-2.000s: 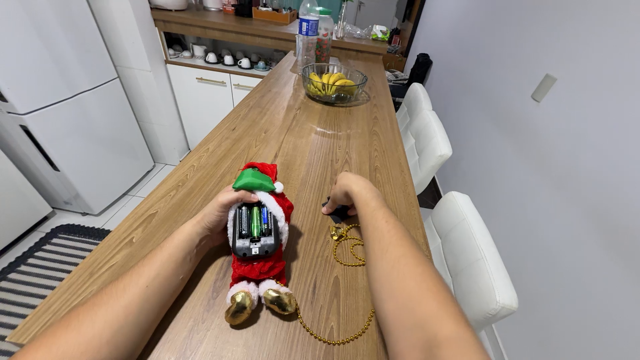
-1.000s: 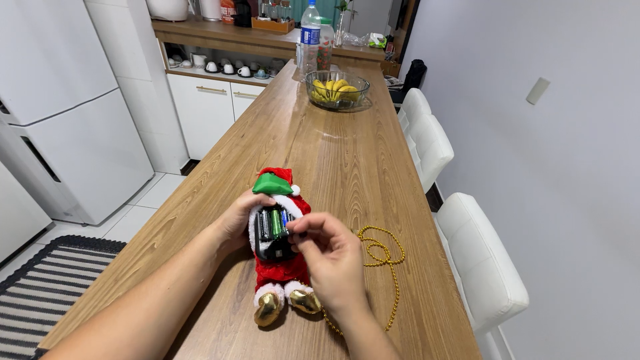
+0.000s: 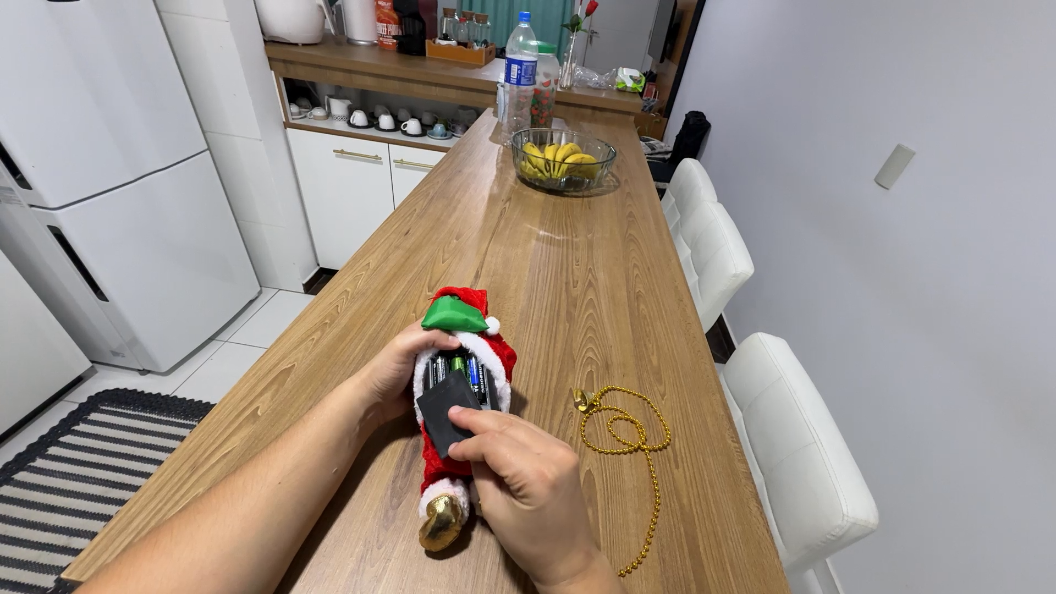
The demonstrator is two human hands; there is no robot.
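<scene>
A plush Santa Claus figure [image 3: 503, 356] in red and white with gold boots lies on the wooden table, its battery compartment facing up. My left hand [image 3: 404, 363] grips its upper left side, thumb at the compartment's top edge. Several batteries [image 3: 459, 365] sit inside, partly covered. Between thumb and fingers, my right hand [image 3: 520, 474] holds a black plastic battery cover [image 3: 446, 410], tilted over the lower part of the compartment. One boot is hidden behind the right hand. To the right lies a gold bead chain [image 3: 653, 495], looped at its upper end.
Farther along the table [image 3: 569, 272] stand a glass bowl [image 3: 564, 183] of bananas and a plastic bottle [image 3: 519, 91]. White padded chairs [image 3: 792, 445] line the right side. A refrigerator [image 3: 148, 239] and a striped rug [image 3: 91, 487] are at the left.
My right hand was beside the figure, then over its batteries; it now holds the black cover above the compartment's lower part. My left hand has kept its hold on the figure.
</scene>
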